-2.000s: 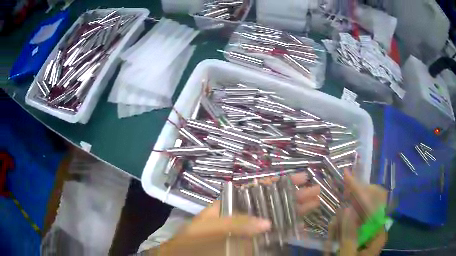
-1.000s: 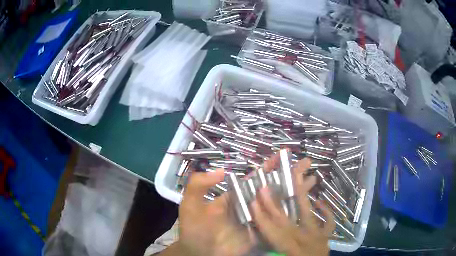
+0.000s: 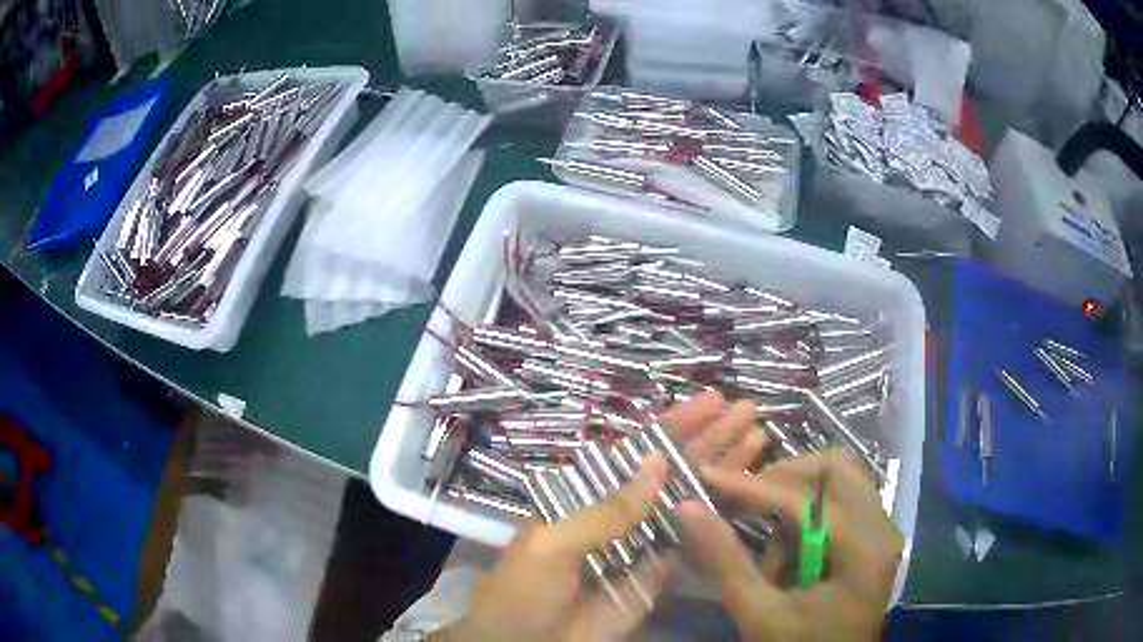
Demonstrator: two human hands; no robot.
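Note:
My left hand (image 3: 570, 552), at the bottom centre, holds a row of several silver metal cylinders (image 3: 604, 489) side by side, with its thumb across them and thin pins showing at their lower ends. My right hand (image 3: 802, 539) is beside it, holding a green-handled tool (image 3: 814, 539) upright in the palm, its fingers touching the cylinders at the right end of the row. Both hands are over the near edge of the large white bin (image 3: 911, 414), which is full of silver cylinders with dark red wires. The right fingertips are partly blurred.
A second white bin (image 3: 226, 329) of cylinders is at the left, beside a blue folder (image 3: 107, 163) and frosted sheets (image 3: 382, 201). A shallow clear box (image 3: 783, 188), heaped white labels (image 3: 902, 144) and a white device (image 3: 1059, 220) are behind. A blue tray (image 3: 1028, 464) with loose slim pieces is at right.
My hands were close together over the cylinders and blurred; now the row lies fanned in my left hand and the green tool shows upright in my right hand. The view has shifted slightly.

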